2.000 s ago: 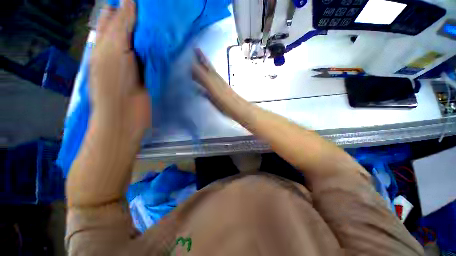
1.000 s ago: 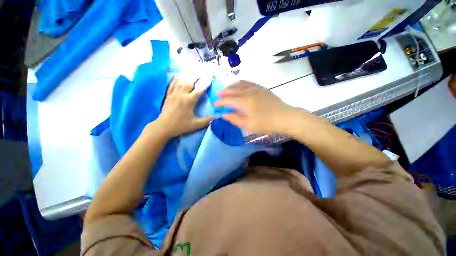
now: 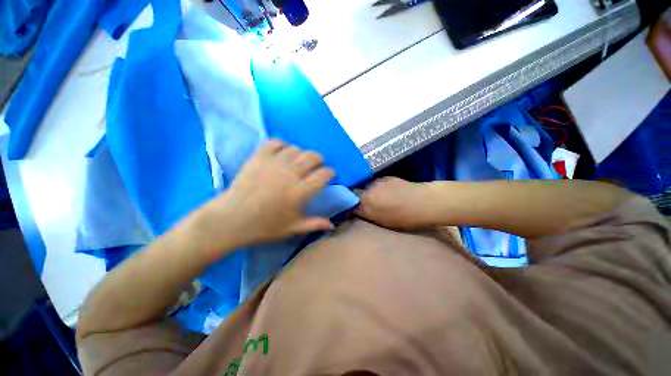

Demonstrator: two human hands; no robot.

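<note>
The garment piece [image 3: 305, 117], bright blue on one side and pale on the other, runs from under the sewing machine's needle area [image 3: 257, 29] over the table's front edge to my lap. My left hand [image 3: 283, 191] lies on it, thumb spread from the bent fingers, a pale fold between them. My right hand [image 3: 390, 202] is closed at the cloth's corner by the table edge, against my shirt; its fingertips are hidden. More blue and pale cloth [image 3: 158, 132] lies to the left, touching this piece.
A black phone [image 3: 496, 18] and snips [image 3: 397, 6] lie right of the needle. A ruler strip [image 3: 471, 106] follows the front edge. Blue strips [image 3: 59, 81] lie at the far left. Cloth hangs below the table [image 3: 508, 147]. A white board [image 3: 618, 103] and part of a person's hand [image 3: 660, 48] show at right.
Both hands have moved from beside the needle toward my body. The cloth now lies spread between needle and lap. The view has shifted, so the machine head is mostly out of the picture.
</note>
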